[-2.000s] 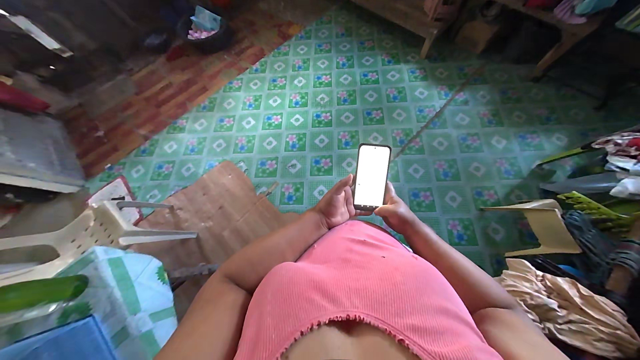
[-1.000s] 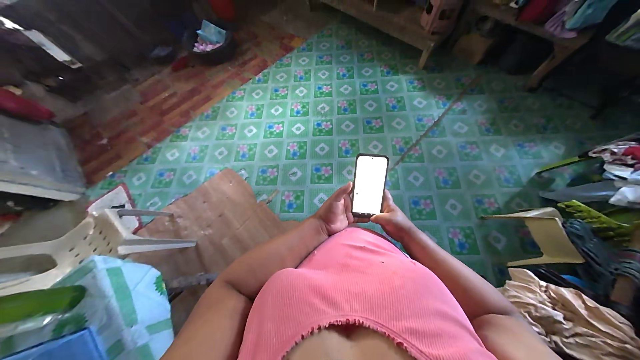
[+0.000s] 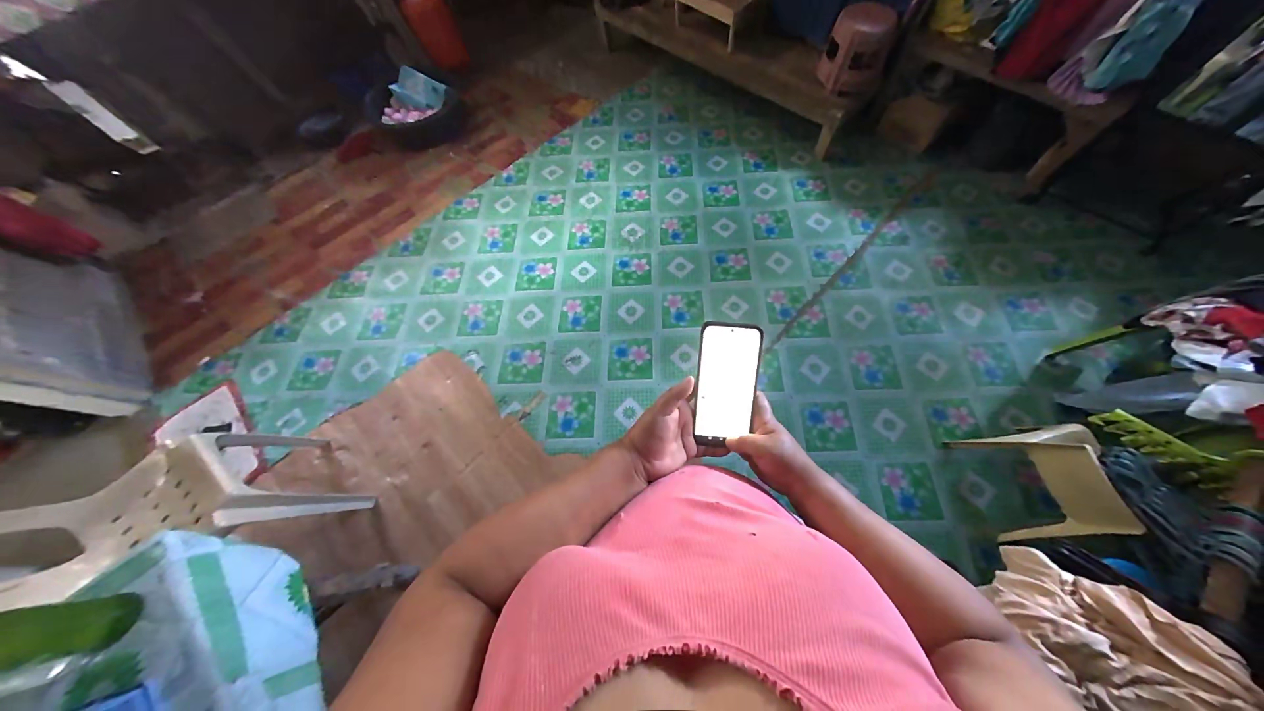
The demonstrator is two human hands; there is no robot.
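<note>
A smartphone (image 3: 729, 383) with a bright white screen is held upright in front of my belly, over the green patterned floor covering (image 3: 632, 270). My left hand (image 3: 665, 432) grips its lower left side, with the thumb along the edge. From the other side my right hand (image 3: 772, 445) holds the lower right corner, its thumb at the bottom of the screen. The fingers behind the phone are hidden.
A cream plastic chair (image 3: 188, 484) stands at left on brown sheeting (image 3: 395, 454). A second cream plastic piece of furniture (image 3: 1066, 479) and heaped cloth (image 3: 1116, 632) lie at right. Wooden benches (image 3: 731, 64) and a dark basin (image 3: 420, 123) are farther off.
</note>
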